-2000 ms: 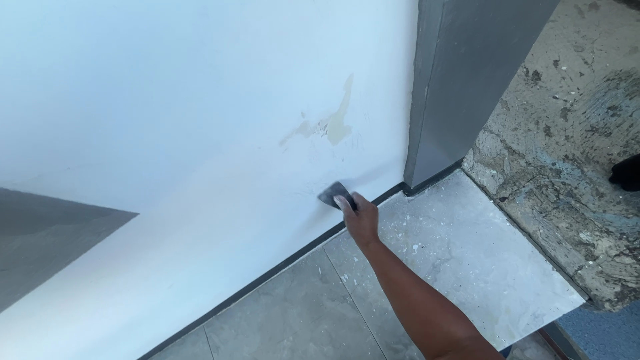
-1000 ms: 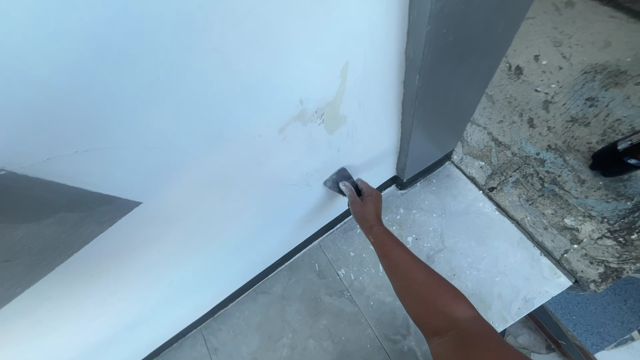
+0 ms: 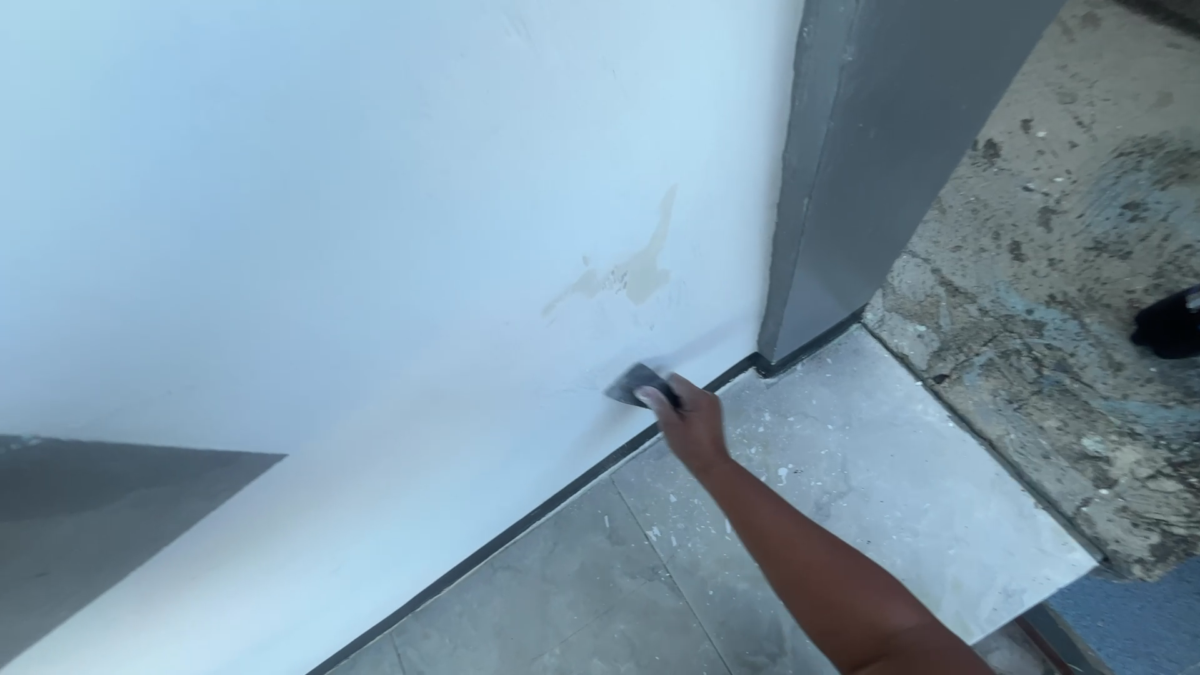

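My right hand (image 3: pixel 692 417) grips a dark sheet of sandpaper or a small sanding pad (image 3: pixel 641 385), slightly blurred, flat against the lower part of the white wall (image 3: pixel 422 234). Just above it on the wall is a beige, irregular patch (image 3: pixel 637 276) with small pitted marks. Whether the dark piece is paper or a pad cannot be told. My left hand is out of the frame.
A dark skirting strip (image 3: pixel 525 525) runs along the wall's foot beside grey floor tiles (image 3: pixel 562 581) with white specks. A grey pillar (image 3: pixel 872 141) stands at right, rough stained concrete (image 3: pixel 1022 244) beyond it. A black object (image 3: pixel 1167 325) lies at the right edge.
The right hand stays low on the wall with the dark piece held against it, below the beige patch. The view has shifted slightly.
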